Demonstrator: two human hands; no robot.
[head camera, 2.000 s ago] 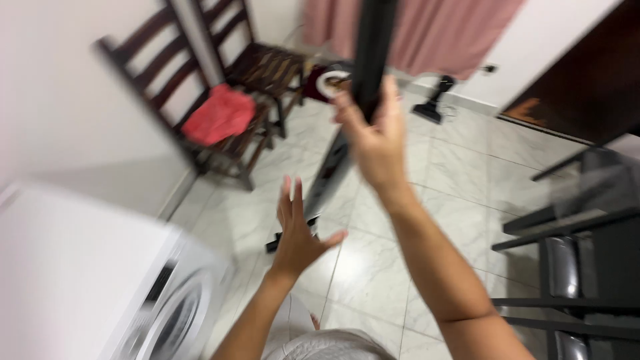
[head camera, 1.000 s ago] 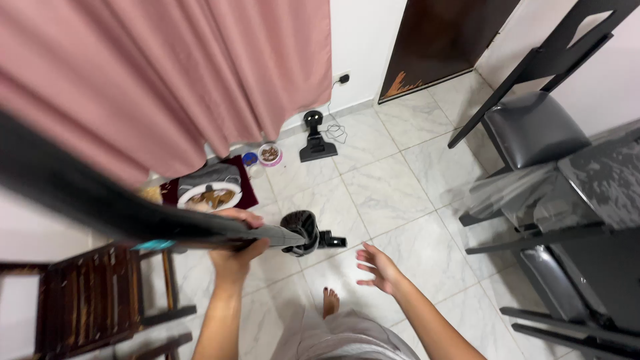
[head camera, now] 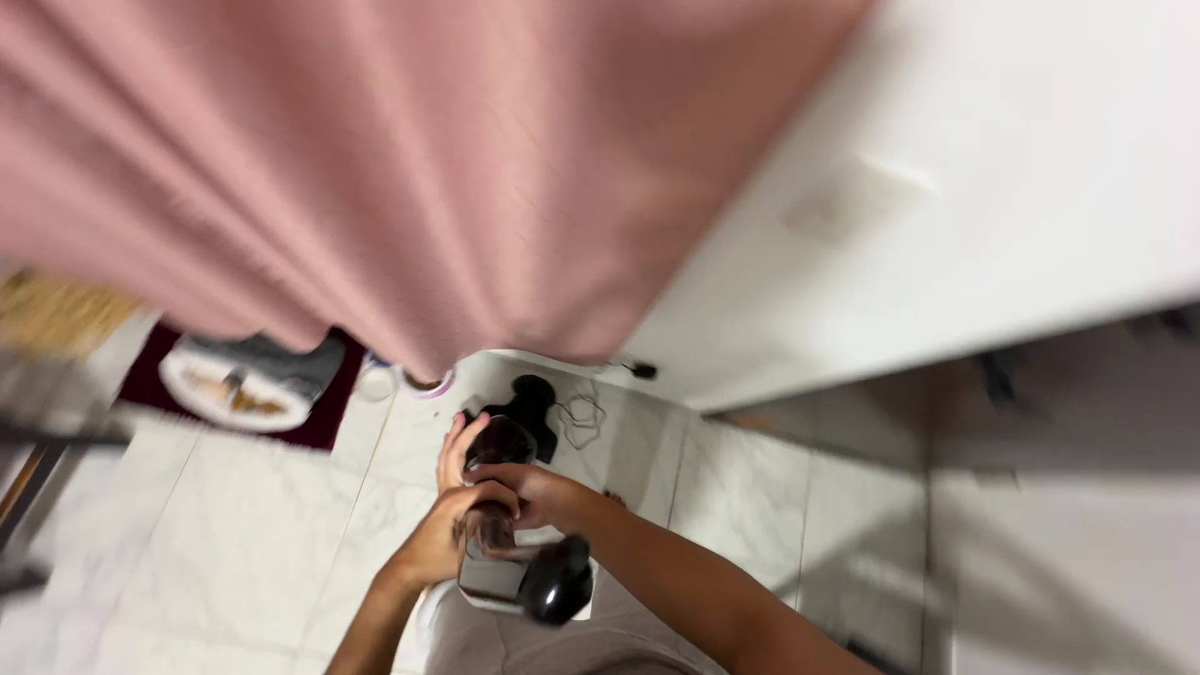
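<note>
Both hands are on a dark and grey stick vacuum cleaner (head camera: 492, 572), low in the middle of the head view and seen from above. My left hand (head camera: 455, 511) grips its body from the left, with some fingers stretched up beside the dark round part. From the right, my right hand (head camera: 525, 487) wraps around the same body, close against the left hand. A glossy black rounded end sticks out toward me below the hands. Just beyond the hands, a black floor stand (head camera: 532, 403) rests by the wall. The vacuum's lower end is hidden.
A pink curtain (head camera: 450, 169) hangs across the upper left. Under it are a dark red mat (head camera: 323, 422) with a white-rimmed pet bed (head camera: 272, 417) and a bowl (head camera: 427, 384). A thin cable (head camera: 583, 422) lies near the wall plug (head camera: 643, 371). Blurred furniture stands far left.
The vacuum, held slanting across the left by my left hand a second ago, is now in front of me. My right hand, free then, has closed on it. The view has swung closer to the curtain.
</note>
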